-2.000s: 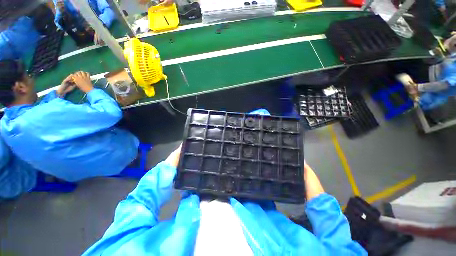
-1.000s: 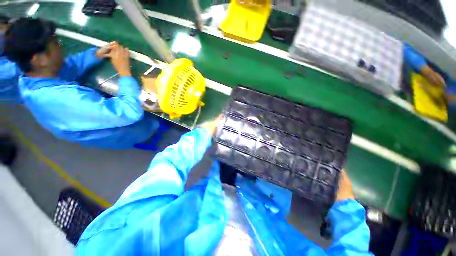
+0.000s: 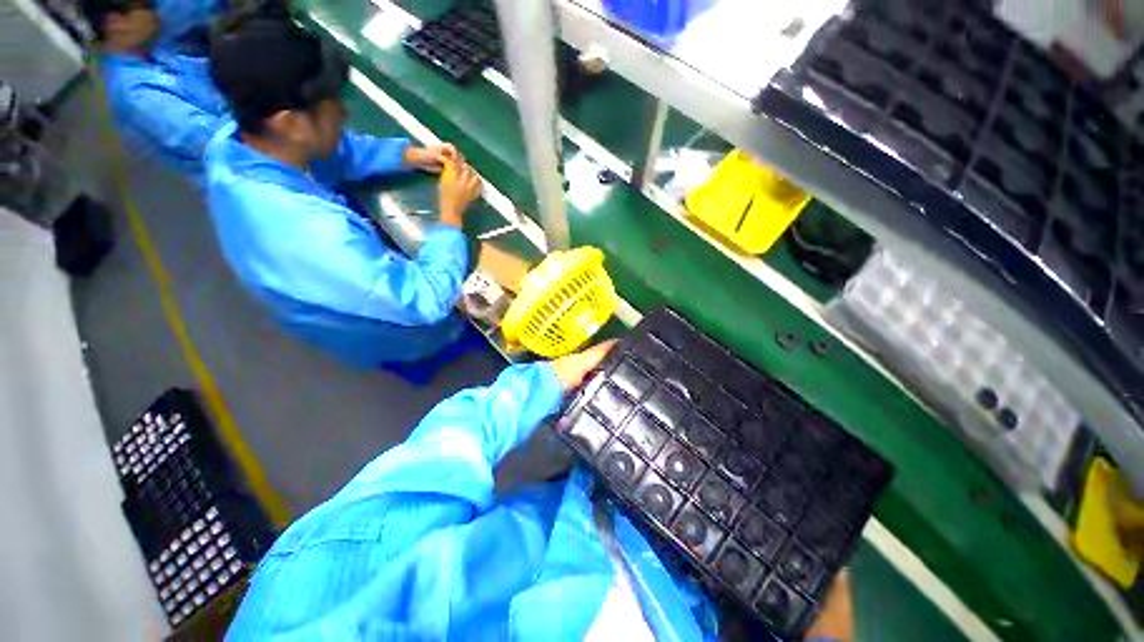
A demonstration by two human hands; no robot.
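A black blister tray [image 3: 734,470] with a grid of square pockets is held in front of me, tilted, over the near edge of the green conveyor. Several pockets hold round black plastic parts [image 3: 679,465]; some pockets at its left side look empty. My left hand [image 3: 585,365] grips the tray's upper left edge, with the fingers partly hidden. My right hand [image 3: 831,611] is at its lower right side, blurred and partly cut off by the lower edge of the picture.
A yellow fan [image 3: 561,302] stands beyond my left hand. A seated person [image 3: 339,251] works at the conveyor [image 3: 703,278] on the left. A shelf at upper right bears black trays [image 3: 991,138]. A clear blister stack [image 3: 960,364] and yellow bin [image 3: 745,203] lie across the belt. Trays [image 3: 188,514] stand on the floor.
My view has turned left. The tray, still in both hands, has moved over the conveyor edge and tilted down to the right. The upper shelf has come into view.
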